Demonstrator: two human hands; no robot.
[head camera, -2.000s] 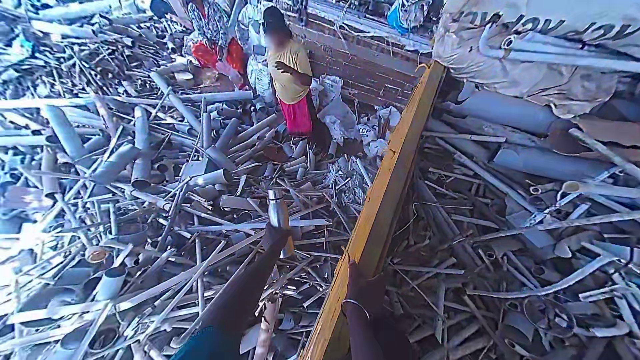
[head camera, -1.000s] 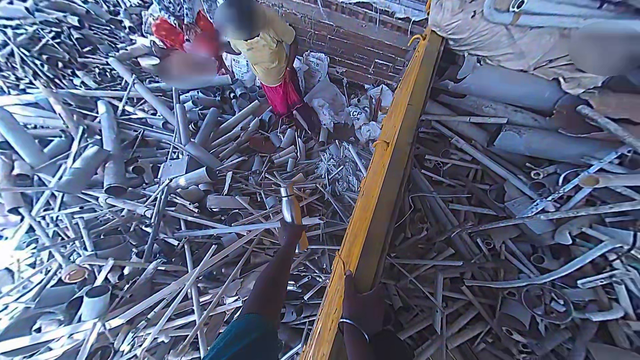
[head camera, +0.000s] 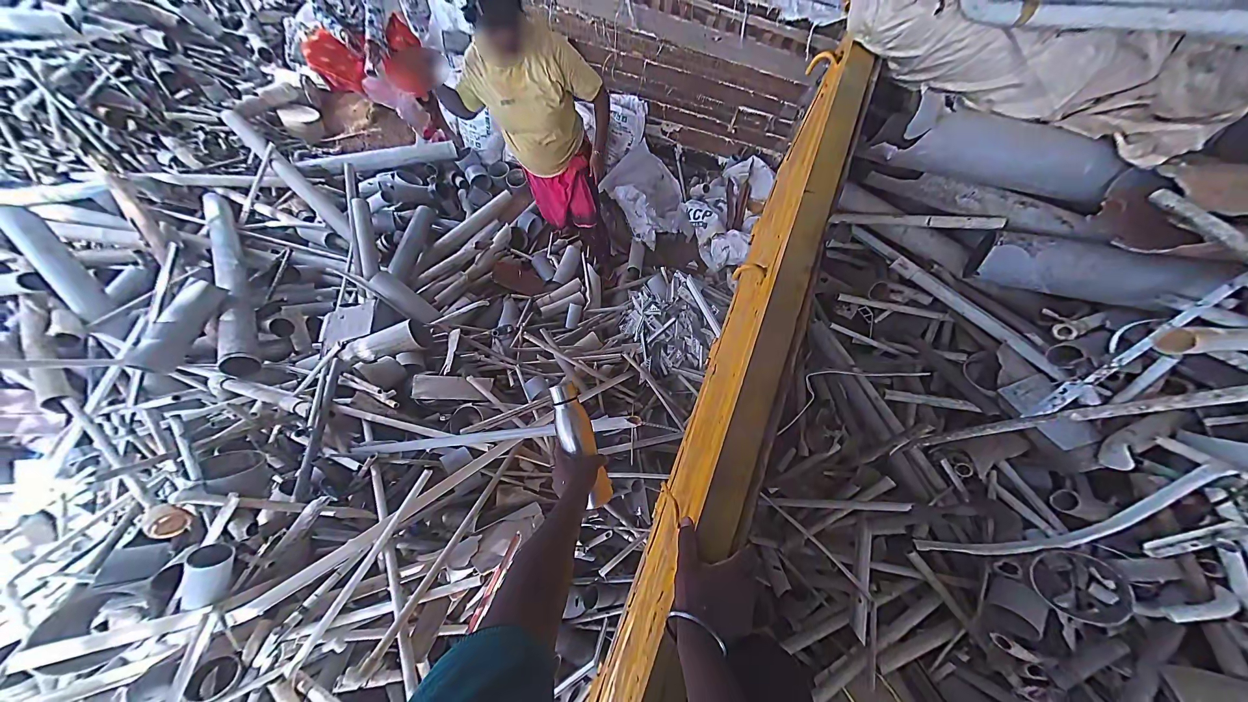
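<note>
My left hand (head camera: 577, 470) is closed around a silver metal bottle (head camera: 565, 414) and, together with it, an orange-yellow object (head camera: 589, 450) that I cannot identify. A long yellow beam (head camera: 741, 390) with small hooks along its edge runs from the bottom centre up to the right. On its right side, low in the view, my right hand (head camera: 717, 585) grips the beam, its thumb on the upper face and a bangle on the wrist. The fingers on the far side are hidden.
Scrap plastic pipes (head camera: 219, 283) and strips lie heaped on both sides. Another person (head camera: 536, 107) in a yellow shirt stands in the heap ahead, near white sacks (head camera: 648, 190) and a brick wall (head camera: 682, 68). Large grey pipes (head camera: 1092, 268) lie right, below a pale tarpaulin (head camera: 1053, 68).
The person ahead has lowered an arm that was bent across the chest two seconds ago. My left hand still holds the bottle, and my right hand stays on the beam.
</note>
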